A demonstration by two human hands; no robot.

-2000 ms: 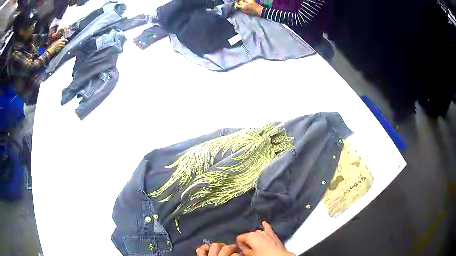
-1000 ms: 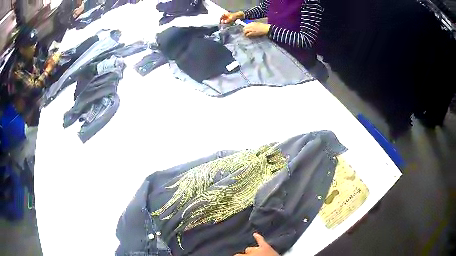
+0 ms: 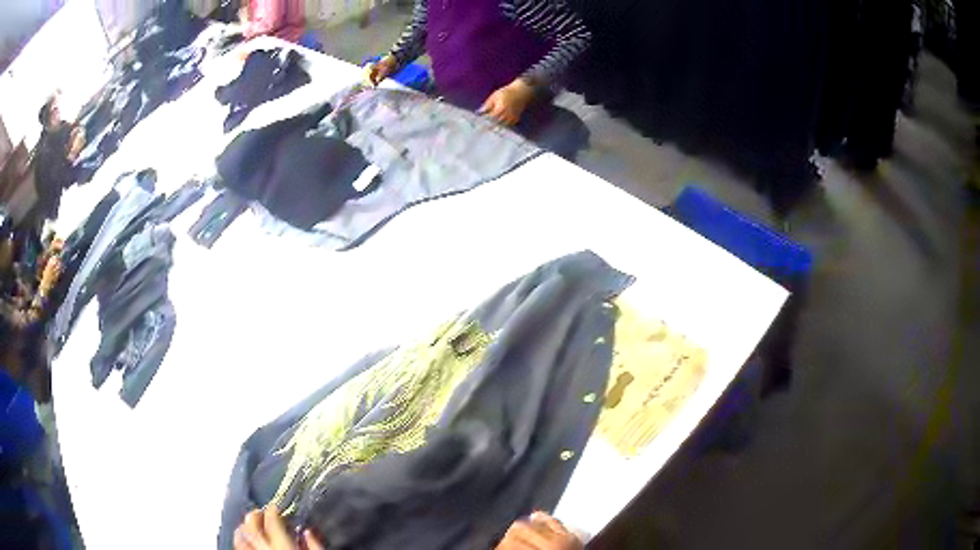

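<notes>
A dark grey-blue denim jacket (image 3: 537,355) lies on the white table in front of me, with a large yellow-green wing-like embroidery (image 3: 371,414) and snap buttons along its right edge. My left hand (image 3: 274,531) is at the jacket's lower left edge, fingers bent on the cloth, cut off by the frame's bottom. My right hand (image 3: 539,533) is at its lower right, also cut off. Whether either hand grips the cloth is not clear. A tan sheet (image 3: 658,381) with writing and a dark oval lies partly under the jacket's right side.
A person in purple with striped sleeves (image 3: 473,54) handles a grey garment (image 3: 430,150) across the white table (image 3: 322,295). More denim pieces (image 3: 134,290) lie at the left. A blue crate (image 3: 741,228) stands beyond the right edge. Dark garments (image 3: 741,86) hang behind.
The view has shifted, so the table's things sit further left. The jacket's lower part is now folded or bunched over some of the embroidery. My left hand has come into view at the lower left.
</notes>
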